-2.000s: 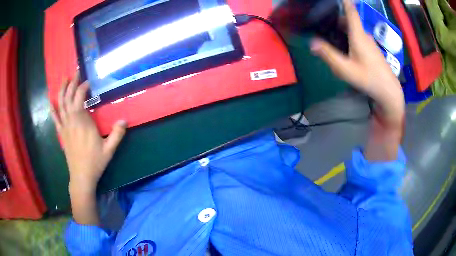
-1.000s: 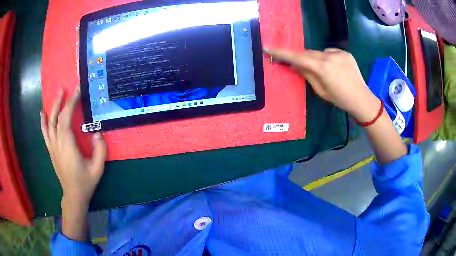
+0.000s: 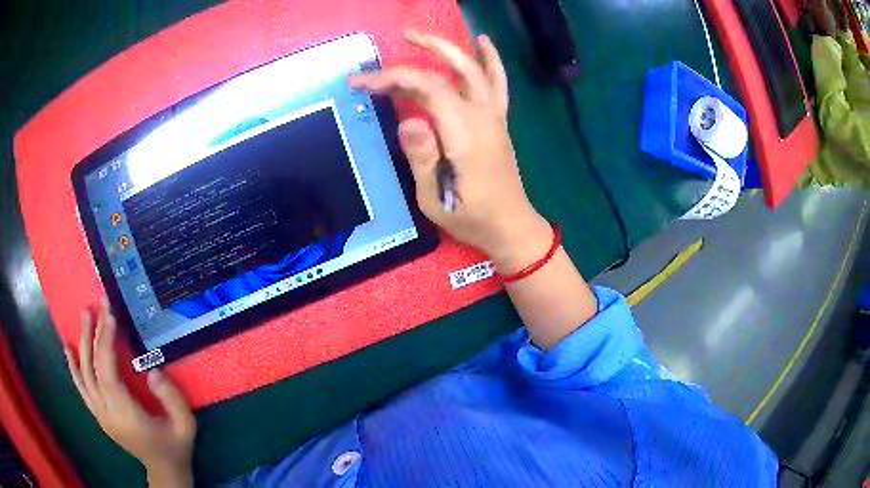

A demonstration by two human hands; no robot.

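Note:
The black-edged tablet [image 3: 258, 191] lies on the red foam tray [image 3: 286, 367], its screen lit with a dark text window and strong lamp glare. My left hand [image 3: 129, 405] is at the tray's lower left, fingers apart, beside the tablet's corner sticker [image 3: 149, 360]. My right hand [image 3: 472, 157] is over the tablet's right edge, its index finger at the upper right of the screen; touching cannot be told. A small dark piece with a metal tip [image 3: 446, 183] is held between thumb and palm. A white barcode label [image 3: 472, 274] is on the tray's front edge.
A blue bin [image 3: 673, 114] holds a white label roll [image 3: 717, 127] with its strip hanging down. A black handheld object [image 3: 548, 38] with a cord lies behind my right hand. Another red tray with a tablet [image 3: 773, 67] and a person's green sleeve [image 3: 835, 105] are at the right.
The scanner left my right hand, which went to the tablet's side and now sits over its right edge with the dark piece. The cable is gone from the tablet's edge. The view has turned.

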